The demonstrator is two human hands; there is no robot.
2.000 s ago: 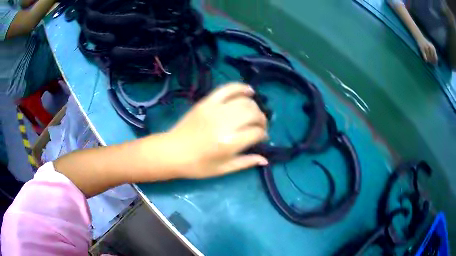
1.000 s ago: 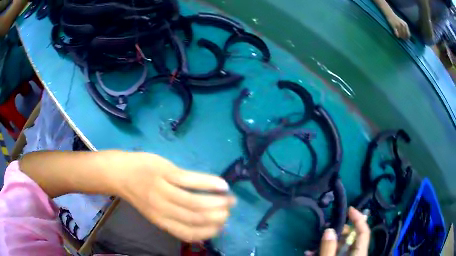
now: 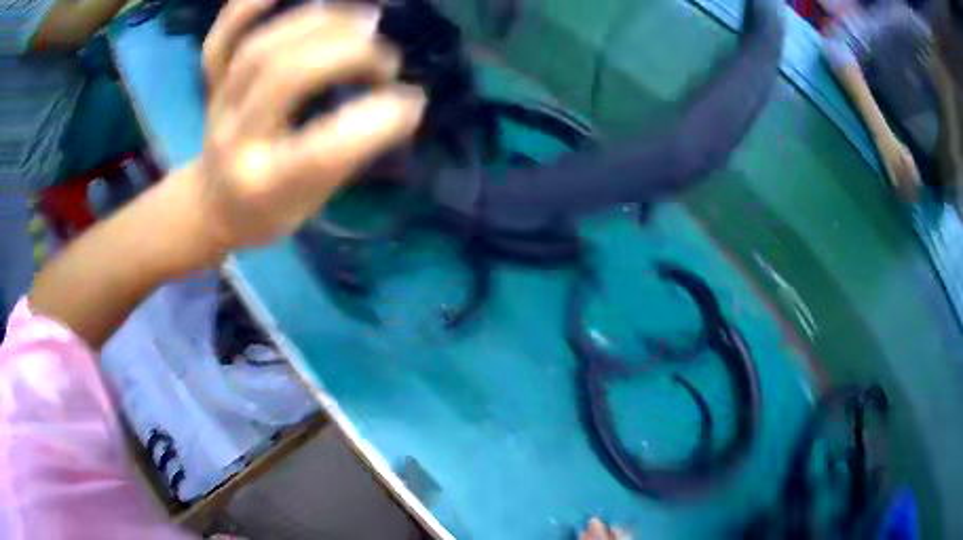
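My left hand is raised at the upper left, blurred, its fingers closed on a black headband. The headband's wide arc reaches right and up above the bench. Only fingertips of my right hand show at the bottom edge; what it holds is cut off. Another black headband with curved arms lies on the blue-green bench. The pile of headband assemblies is partly hidden behind my left hand.
More black frames lie at the lower right beside a blue tray. A carton with a whitish liner stands at the left below the bench edge. A green conveyor belt curves behind. Another person's arm is at the upper right.
My left hand has moved up from above the bench and now holds a headband in the air. My right hand has dropped mostly out of view. The view has shifted.
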